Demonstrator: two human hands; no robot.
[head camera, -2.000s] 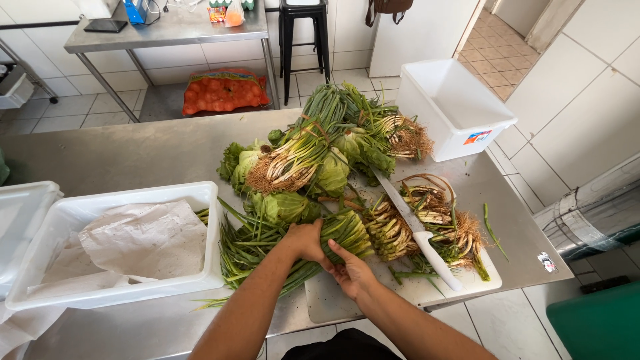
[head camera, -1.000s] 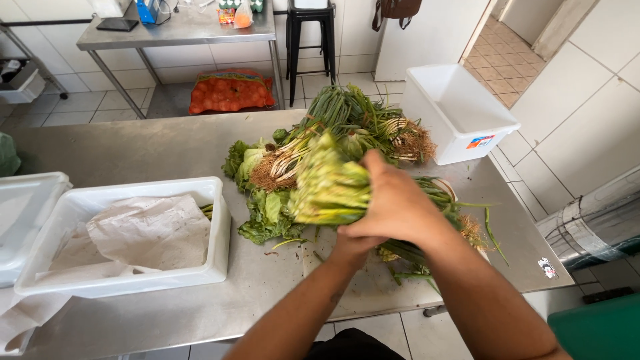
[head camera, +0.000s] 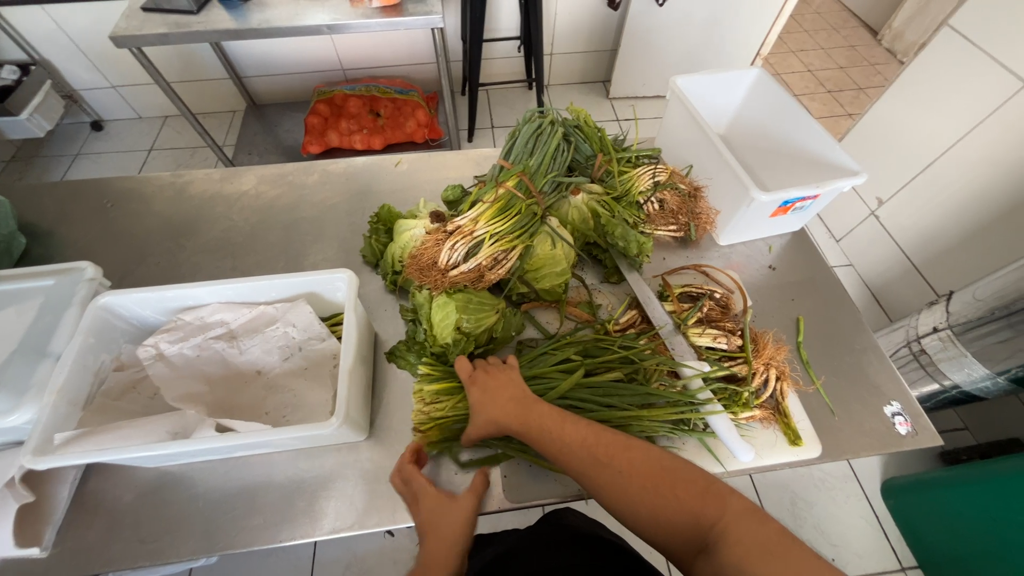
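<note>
A bundle of green onion tops (head camera: 592, 382) lies across the steel table and a white cutting board (head camera: 800, 436), its pale cut ends to the left. My right hand (head camera: 496, 396) rests over the bundle near those ends, fingers curled on it. Just below the cut ends is my left hand (head camera: 440, 492), thumb and fingers apart, holding nothing. A white-handled knife (head camera: 668, 328) lies on the right part of the pile, beside rooted onion bases (head camera: 708, 320). Behind are lettuce heads (head camera: 464, 320) and a tied bunch of green onions with roots (head camera: 488, 232).
An open white plastic bin (head camera: 364, 360) with crumpled paper (head camera: 248, 360) stands left on the steel table (head camera: 200, 224). Another white bin (head camera: 744, 160) stands at the back right. A red mesh sack (head camera: 372, 120) sits on a low shelf. Something green (head camera: 960, 504) is at lower right.
The green onion tops, lifted and blurred a second ago, now lie flat with their cut ends to the left. My left hand has come off them, down and left. The view has dipped somewhat.
</note>
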